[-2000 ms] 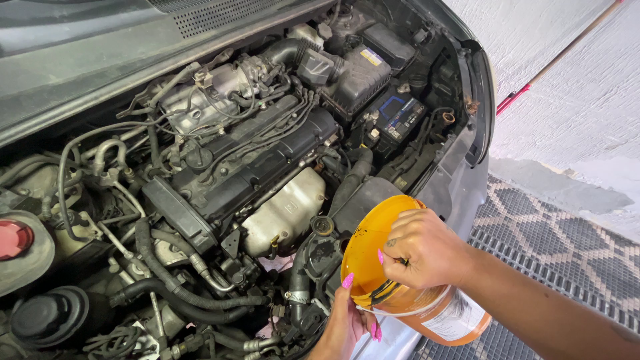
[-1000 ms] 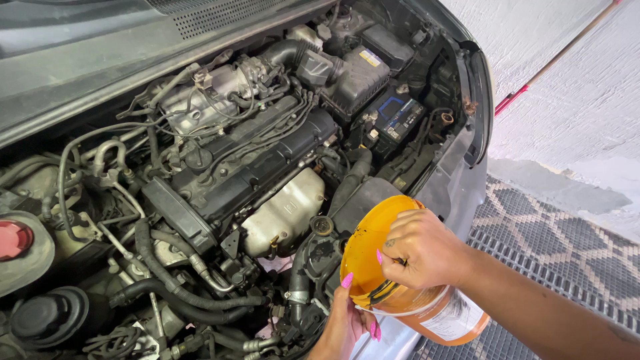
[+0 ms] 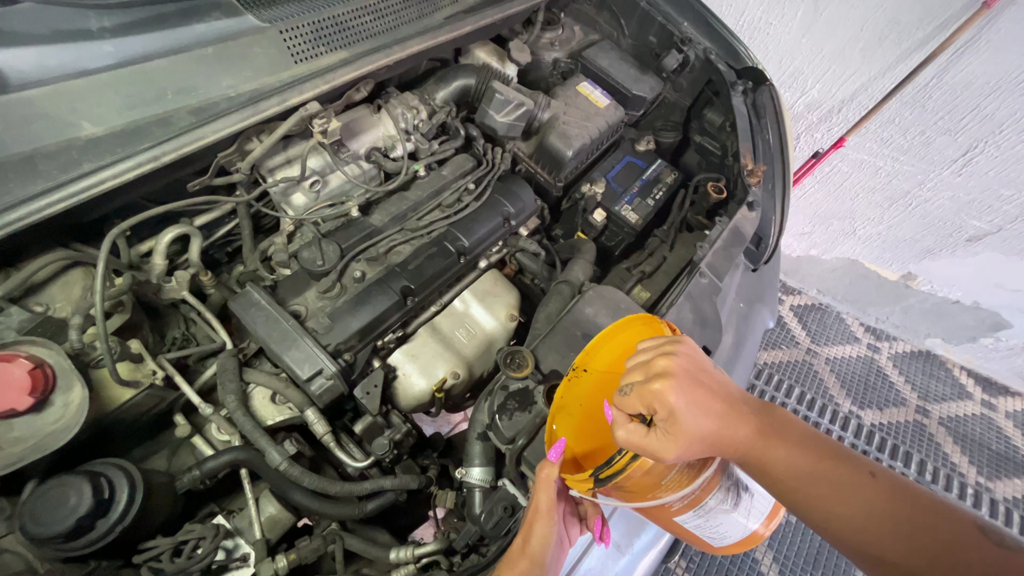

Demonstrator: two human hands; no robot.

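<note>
An orange plastic bucket (image 3: 680,496) with a white wire or plastic handle and a printed label is tilted at the car's front edge, its mouth toward the engine bay. Dark smears mark its yellow-orange inside and rim. My left hand (image 3: 552,512) grips the rim's lower left side, thumb on the rim. My right hand (image 3: 676,400) is closed in a fist at the bucket's mouth, around something dark and thin that mostly hides in the fingers; what it is cannot be told. Close by on the left is the radiator filler neck (image 3: 516,362), with no cap visible on it.
Around them lie the engine's black valve cover (image 3: 432,264), a metal heat shield (image 3: 456,340), the battery (image 3: 640,192), the air filter box (image 3: 572,124) and black hoses (image 3: 272,440). A red-capped reservoir (image 3: 40,416) is far left. A pole (image 3: 904,88) leans by the white wall, above grated floor mats (image 3: 872,384).
</note>
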